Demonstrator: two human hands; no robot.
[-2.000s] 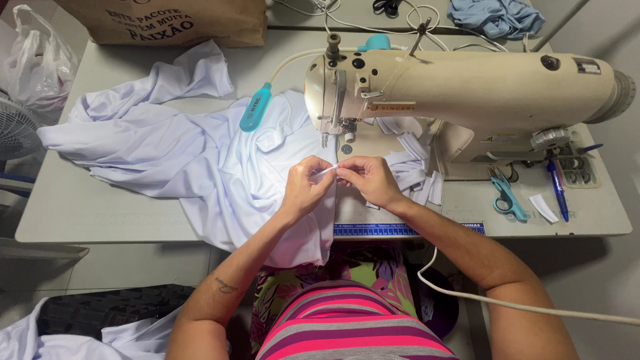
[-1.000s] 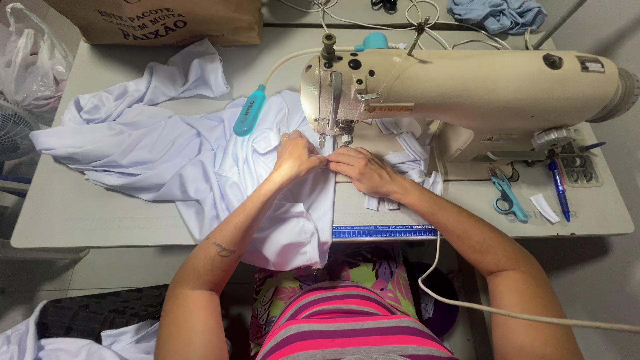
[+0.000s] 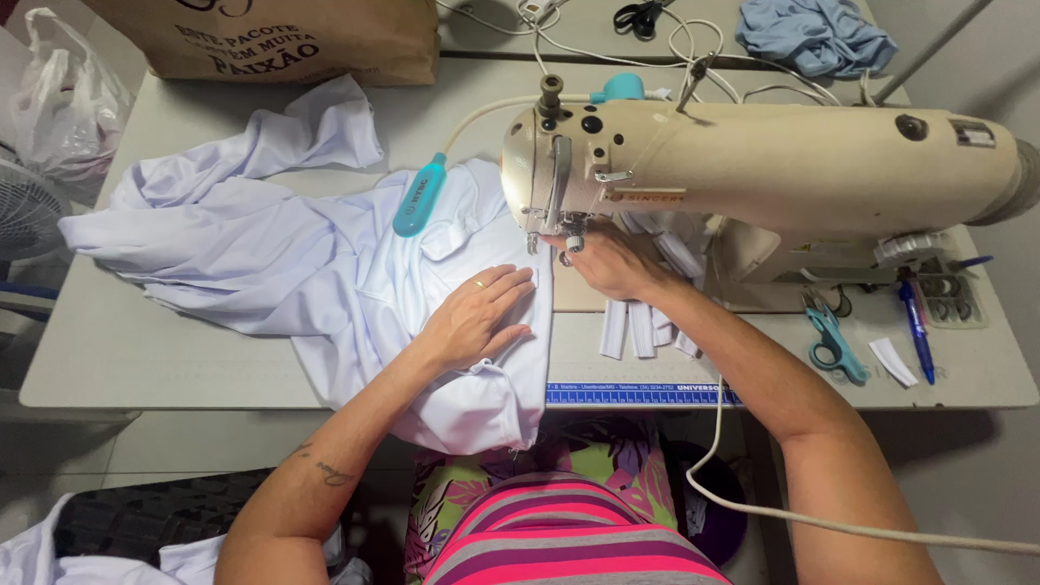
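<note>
White fabric (image 3: 325, 244) lies in folds from the left of the table to the needle area of a cream Singer sewing machine (image 3: 780, 162). My left hand (image 3: 479, 315) rests flat on the fabric, just left of its straight right edge, fingers slightly apart, gripping nothing. Under the machine head, my right hand (image 3: 609, 262) reaches to the presser foot (image 3: 533, 242) at the fabric's edge; its fingertips are partly hidden behind the machine's parts, so its hold cannot be told. Cut white strips (image 3: 642, 329) lie beside and below my right wrist.
A turquoise gooseneck lamp (image 3: 420, 195) hangs over the fabric. A blue ruler (image 3: 634, 394) runs along the front edge. Turquoise thread snips (image 3: 834, 341), a blue pen (image 3: 918, 333) and a tray of bobbins (image 3: 952, 301) lie right. A paper bag (image 3: 284, 41) stands behind; a cable (image 3: 780, 512) crosses my right arm.
My hands were together near the needle and are now apart. The left has moved down onto the fabric and lies flat; the right has moved under the machine head.
</note>
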